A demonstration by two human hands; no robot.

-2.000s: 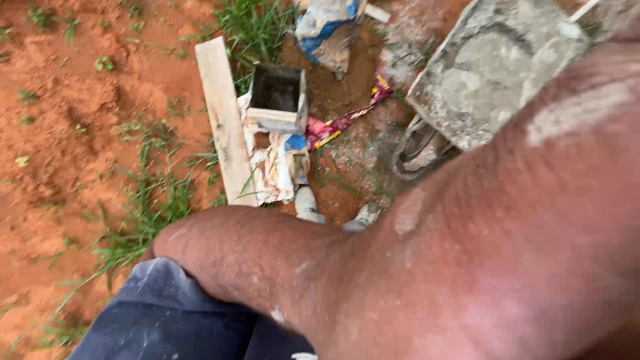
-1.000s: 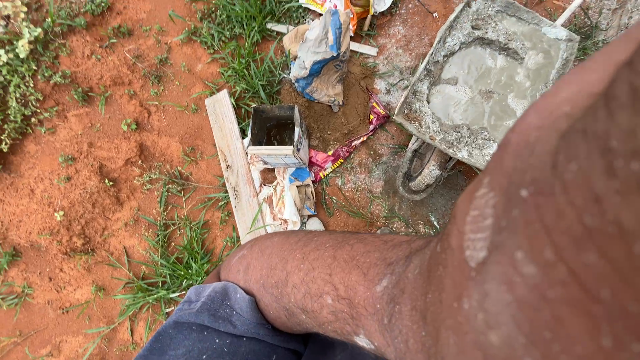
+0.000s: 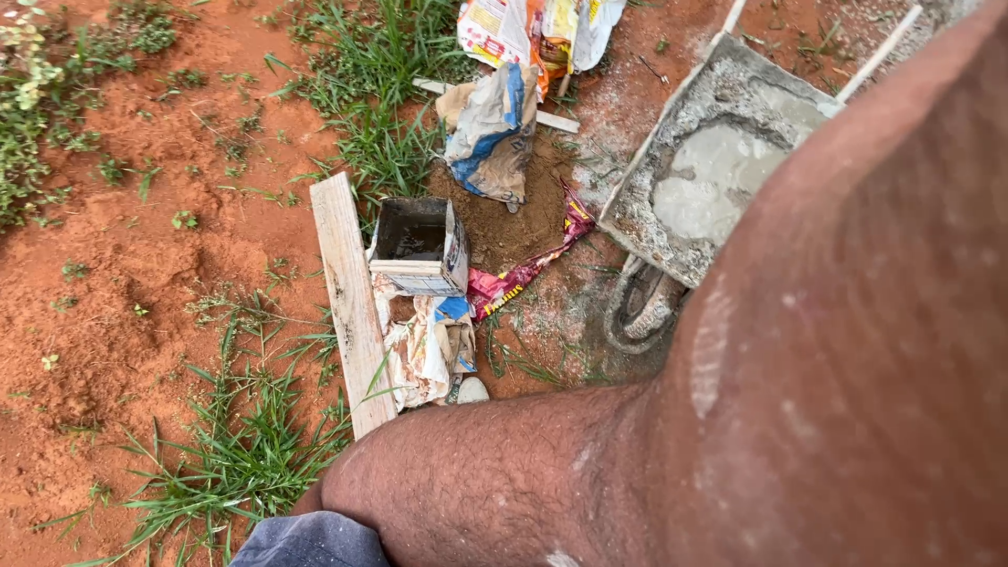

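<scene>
A bare arm or leg, too close to tell which, fills the lower right of the head view, flecked with dried pale splashes. Neither my left hand nor my right hand shows. Beyond the skin, a wheelbarrow (image 3: 639, 185) holds wet grey mortar (image 3: 709, 185) in its crusted tray, its wheel (image 3: 642, 311) towards me. A square metal tin (image 3: 421, 276) with dark liquid inside stands near the middle, beside a long wooden board (image 3: 346, 291). Below the tin lies a crumpled, stained paper bag (image 3: 425, 346). Dark blue cloth (image 3: 311, 543) shows at the bottom edge.
A torn cement bag (image 3: 492, 134) rests on a pile of brown sand (image 3: 512, 228). Across from it, a red plastic wrapper (image 3: 528, 272) touches the tin's side. Colourful printed sacks (image 3: 543, 35) lie at the top, near a thin wooden strip (image 3: 557, 121). Grass tufts grow from reddish soil.
The view has shifted, bringing the printed sacks at the top and more of the wheelbarrow's handles into sight. The objects on the ground have not plainly moved.
</scene>
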